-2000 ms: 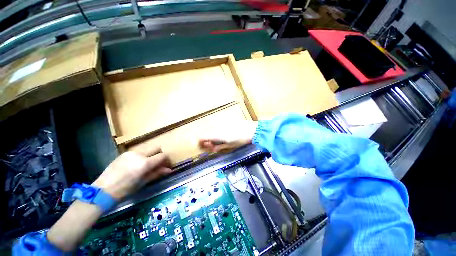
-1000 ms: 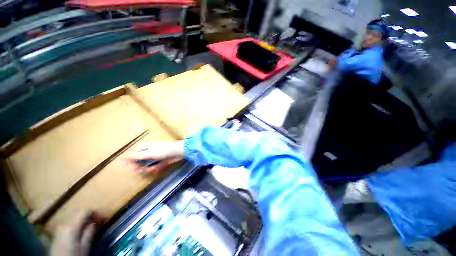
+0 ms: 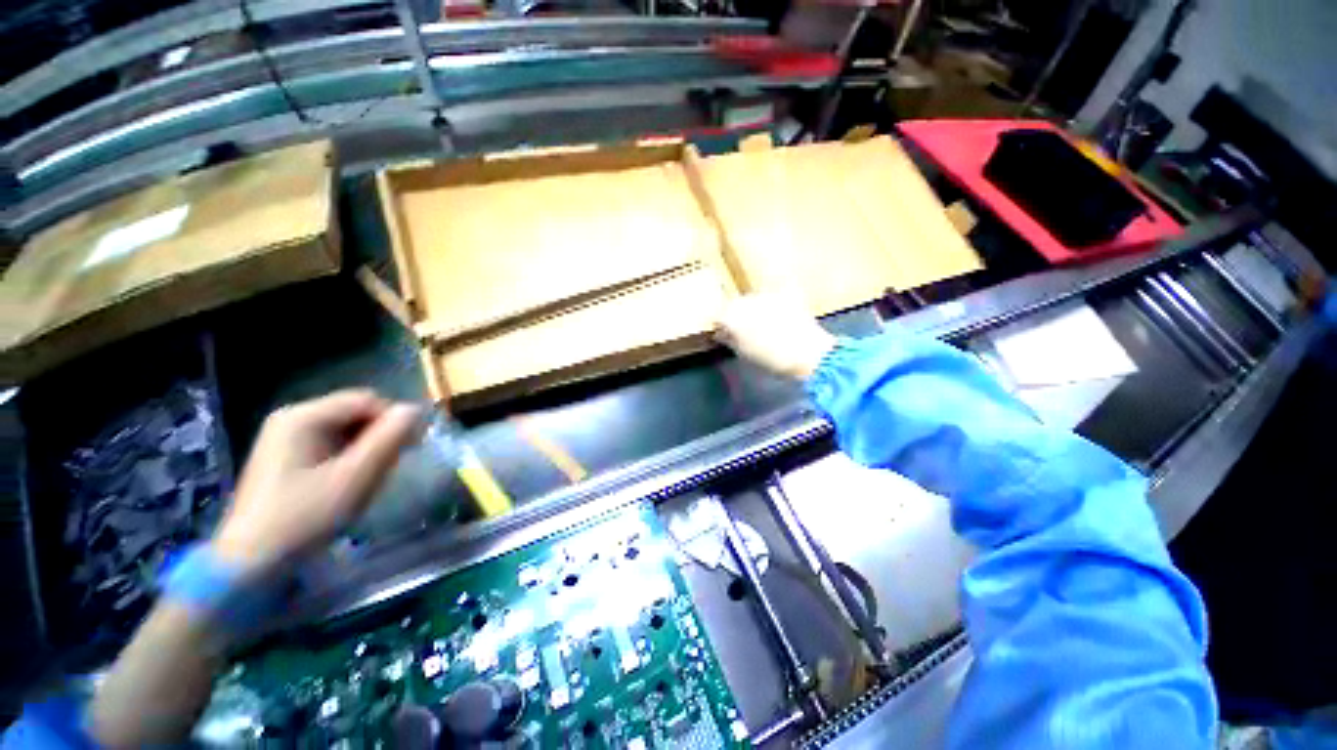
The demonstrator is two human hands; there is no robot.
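Note:
An open shallow cardboard tray (image 3: 557, 235) with an inner strip lies on the green bench beyond the conveyor rail. My right hand (image 3: 770, 333) is at the tray's near right corner, fingers on its edge. My left hand (image 3: 315, 466) is raised over the bench left of the tray, slightly blurred, fingers curled together; whether it holds something small cannot be told. A green circuit board (image 3: 565, 623) with dark round capacitors (image 3: 477, 709) lies between the rails nearest me.
A black bin of loose dark parts (image 3: 140, 476) is at left, with a closed cardboard box (image 3: 176, 242) behind. A yellow strip (image 3: 483, 485) lies near the conveyor rail (image 3: 616, 506). A red tray (image 3: 1034, 183) holds a black item. A blue sleeve shows at far right.
The tray has moved away from the rail, uncovering bench and the yellow strip. My right hand moved with its corner. My left hand is now off the tray. The view turned right, then back left.

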